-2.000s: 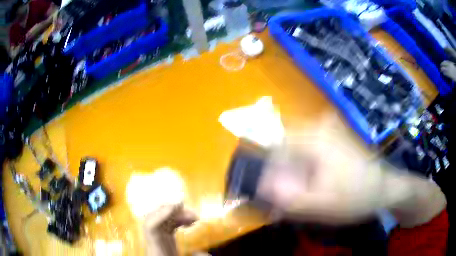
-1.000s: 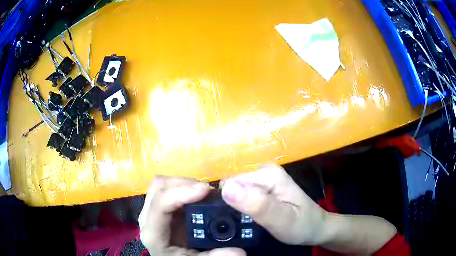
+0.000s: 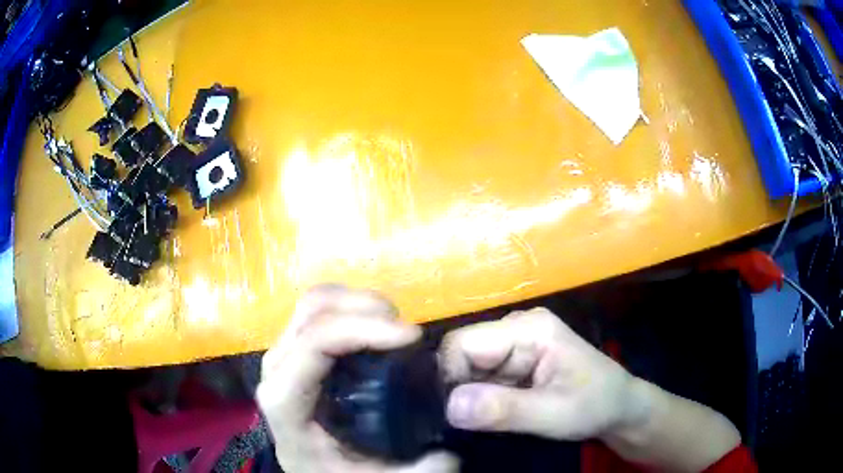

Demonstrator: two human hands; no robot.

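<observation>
A black camera housing is held just off the table's near edge. It is blurred and turned, and its lens face does not show clearly. My left hand is wrapped around its left side, with fingers over the top and the thumb low. My right hand is at its right side with curled fingers and the thumb tip by its edge. Whether my right hand grips it is hidden by blur.
Small black units with pale cables are piled at the table's left. Two black housings with pale plates lie beside them. A pale green-white cloth lies at upper right. A blue bin with cabled parts stands at the right edge.
The housing has turned, so its lens and small pale squares no longer face me. My right hand has shifted from over its top to its right side, with its fingers now curled.
</observation>
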